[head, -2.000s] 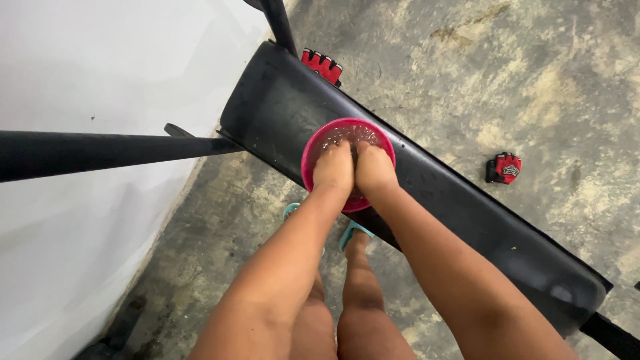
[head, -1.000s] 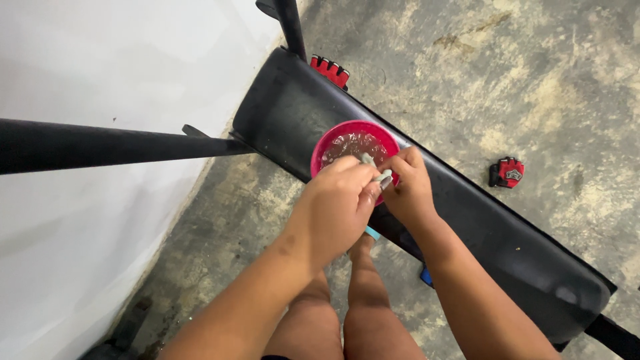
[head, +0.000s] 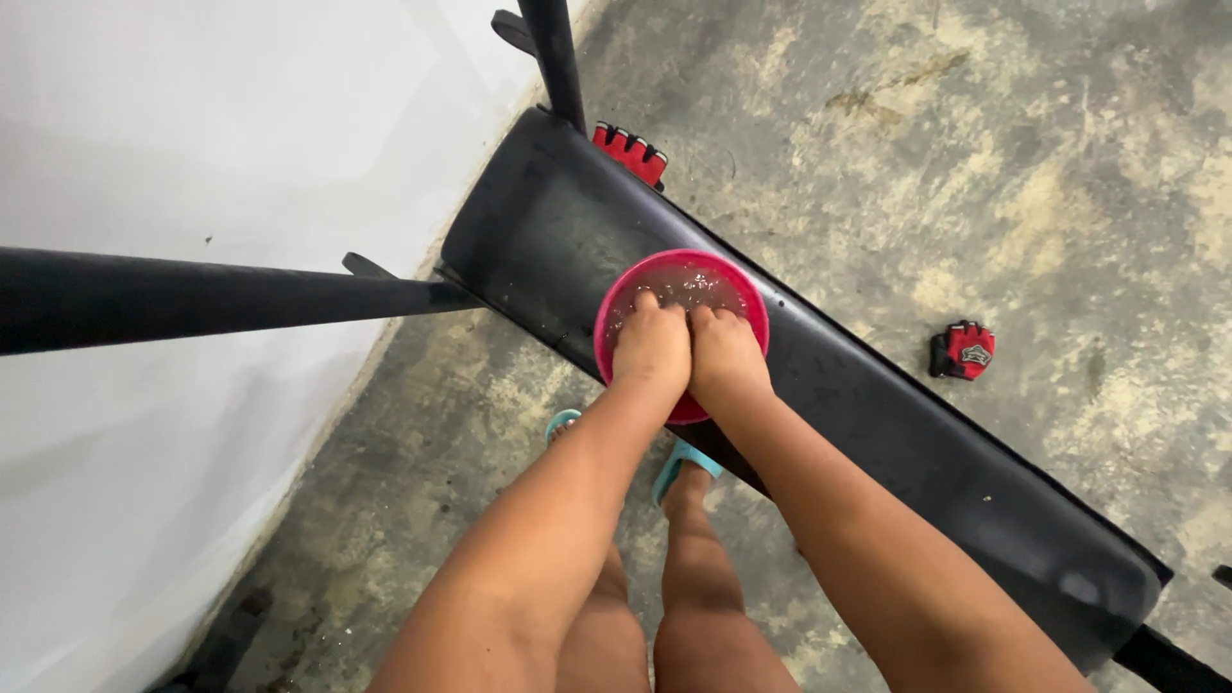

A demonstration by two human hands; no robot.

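A round pink bowl (head: 603, 332) of cloudy, bubbly water (head: 688, 282) stands on a black padded bench (head: 866, 414). My left hand (head: 654, 339) and my right hand (head: 724, 348) are side by side in the bowl, fingers dipping into the water. The fingertips are hidden under the surface, and whether they hold anything cannot be made out. No cloth shows in the bowl at this moment.
Black metal uprights (head: 231, 294) rise beside the bench, near a white wall (head: 192, 173). One red fingerless glove (head: 630, 156) lies by the bench's far edge, another red and black glove (head: 966, 350) on the concrete floor. Light blue slippers (head: 685, 467) are on my feet.
A second ago both hands were at the bowl's near right rim with a pale, wet thing between them. Now they are down in the water and that thing is out of sight.
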